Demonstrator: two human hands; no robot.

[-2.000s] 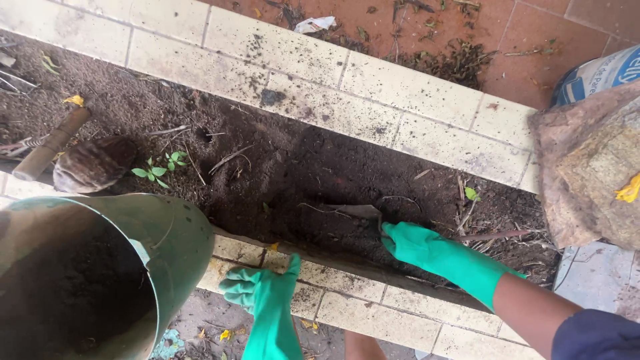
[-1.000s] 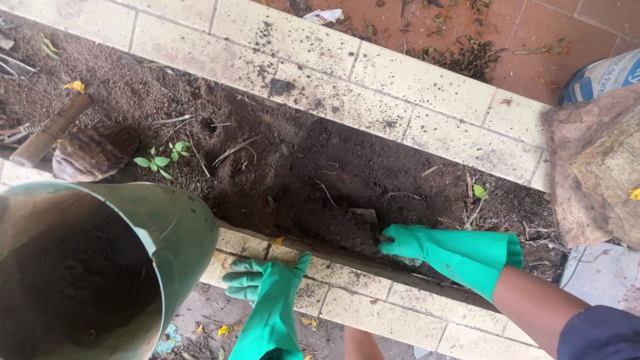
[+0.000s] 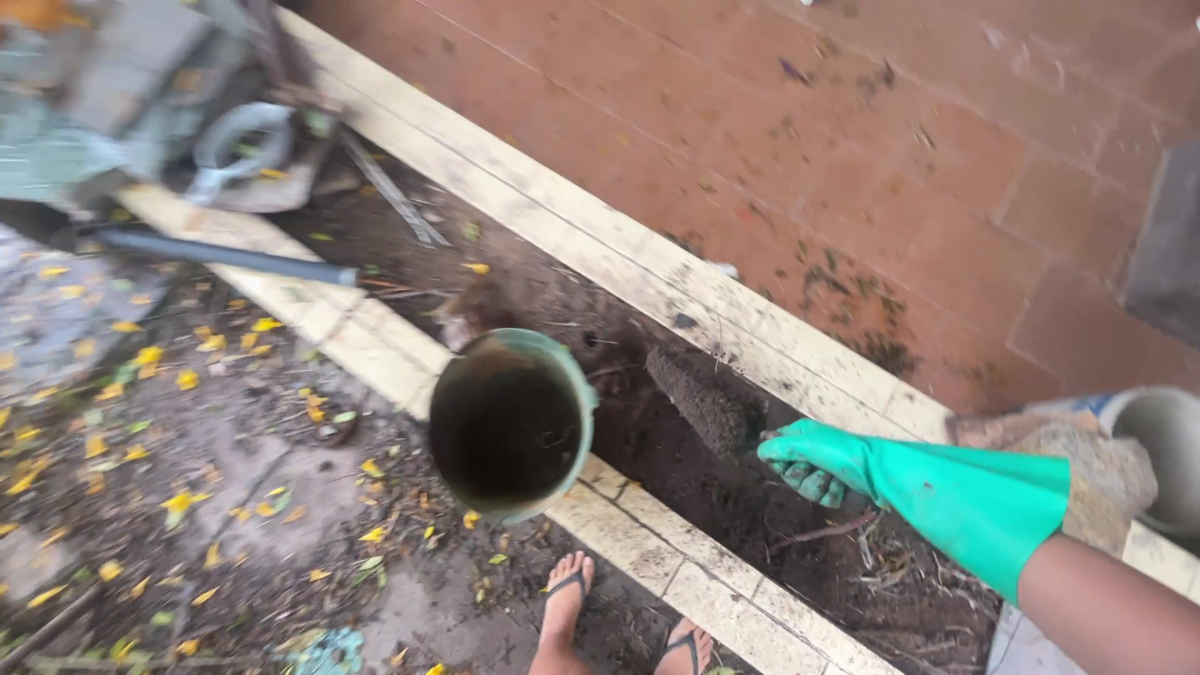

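My right hand [image 3: 814, 461], in a green rubber glove, is closed at the near end of a trowel heaped with dark soil [image 3: 703, 403]; the fingers hide its handle. The load is over the narrow planting bed, to the right of a green bucket [image 3: 589, 394]. Dark soil shows inside the bucket, which stands by the tiled edge. My left hand is out of view.
Cream-tiled curbs [image 3: 637, 253] border the bed, with red floor tiles [image 3: 844, 178] beyond. A grey pipe [image 3: 225, 255] lies across the near curb at left. At right are a stone-like lump [image 3: 1087, 469] and a pale bucket [image 3: 1162, 450]. My sandalled feet [image 3: 567, 595] stand below.
My right hand has lifted the trowel with soil out of the bed. My left hand, on the near curb before, has left the view. The view has swung and widened.
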